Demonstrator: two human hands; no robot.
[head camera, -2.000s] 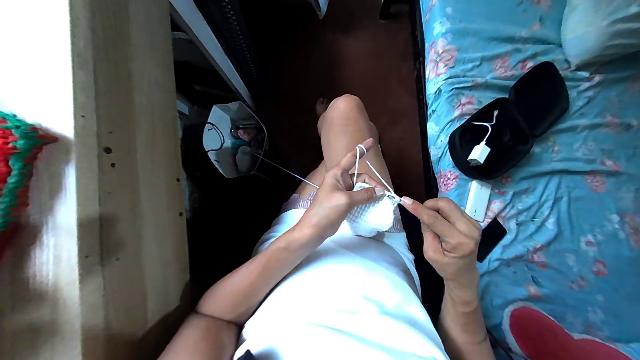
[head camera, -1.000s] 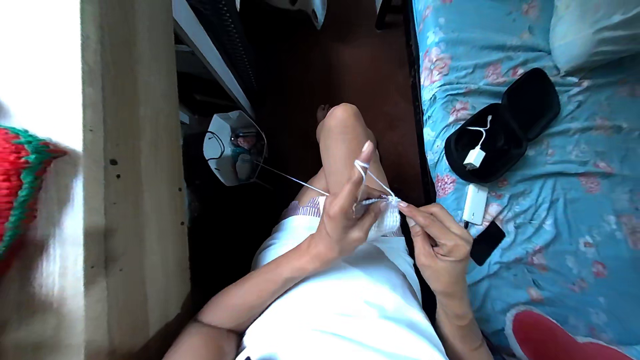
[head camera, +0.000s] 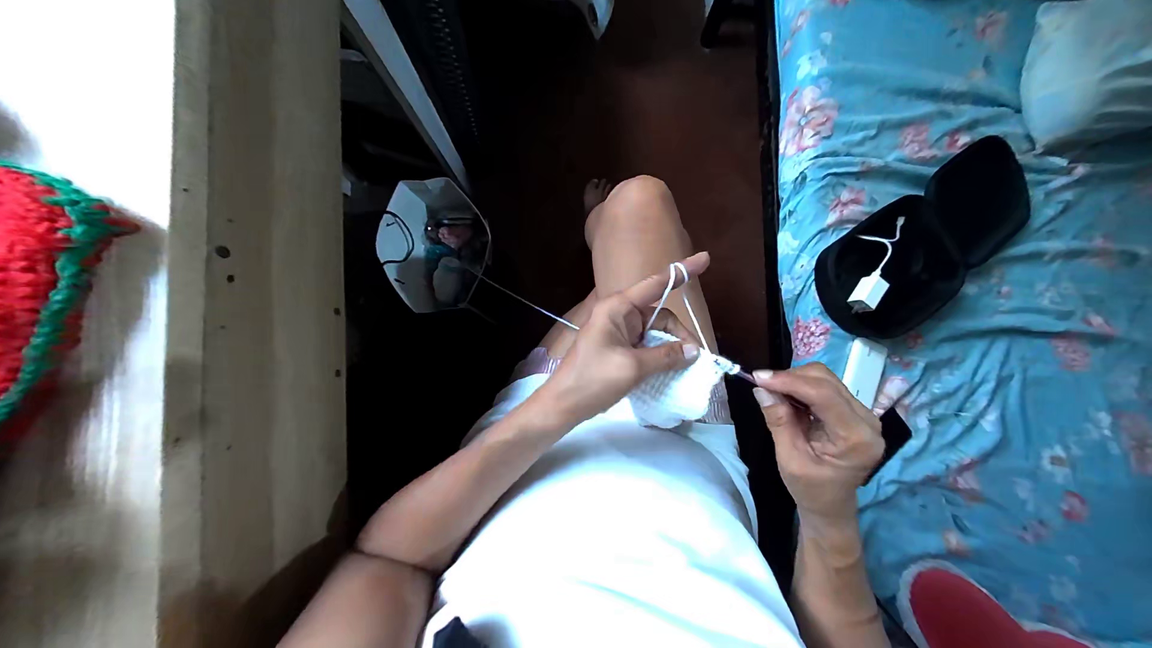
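Note:
White crochet work hangs over my lap, its upper edge pinched between the thumb and fingers of my left hand. White yarn runs from a paper-like bag at the left to that hand and loops over its raised index finger. My right hand grips a thin crochet hook, whose tip is at the stitches on the work's right edge; its head is hidden by yarn.
A bed with a blue floral sheet lies at the right, bearing an open black case with a white adapter, a white power bank and a pillow. A wooden table with red-green crochet stands at the left.
The crochet work is turned so that more of it shows below my left hand. My left index finger, raised upright a second ago, now leans to the right.

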